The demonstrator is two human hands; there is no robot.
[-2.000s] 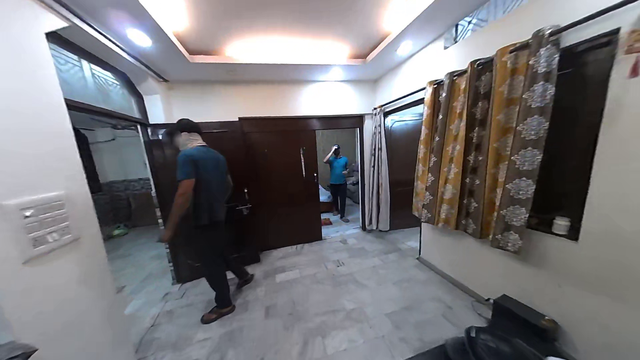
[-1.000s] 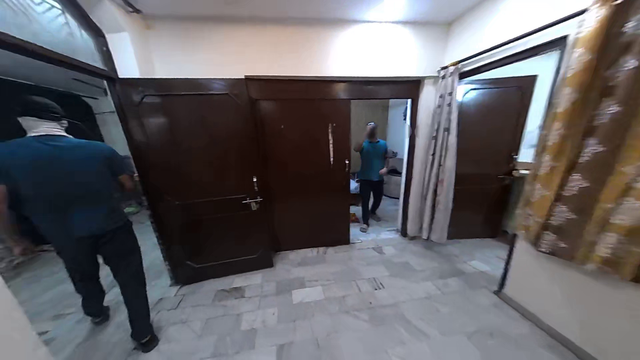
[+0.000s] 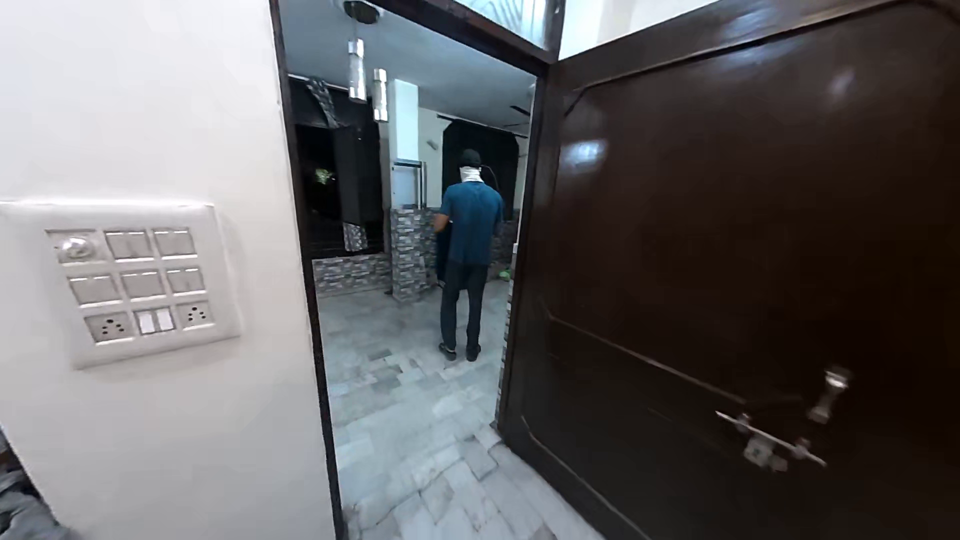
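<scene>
Neither my left hand nor my right hand is in view, so what they hold cannot be seen. Before me is a doorway with a dark frame. A dark brown door (image 3: 675, 247) stands swung back at its right, with a metal slide bolt (image 3: 770, 439) and a pull handle (image 3: 829, 394) on its face. On the white wall at the left is a switchboard (image 3: 142, 283) with several switches and sockets.
Through the doorway a person (image 3: 471, 232) in a blue shirt and dark cap stands with their back to me. A stone-clad pillar (image 3: 411, 251) rises beside them. Pendant lamps (image 3: 357, 71) hang from the ceiling. Grey tiles (image 3: 420, 420) cover the floor. Grey cloth (image 3: 26, 502) lies at the lower left.
The view has swung left and come nearer the left doorway. The person in blue has walked through it and is farther off. The other person, seen earlier in the far doorway, is out of view.
</scene>
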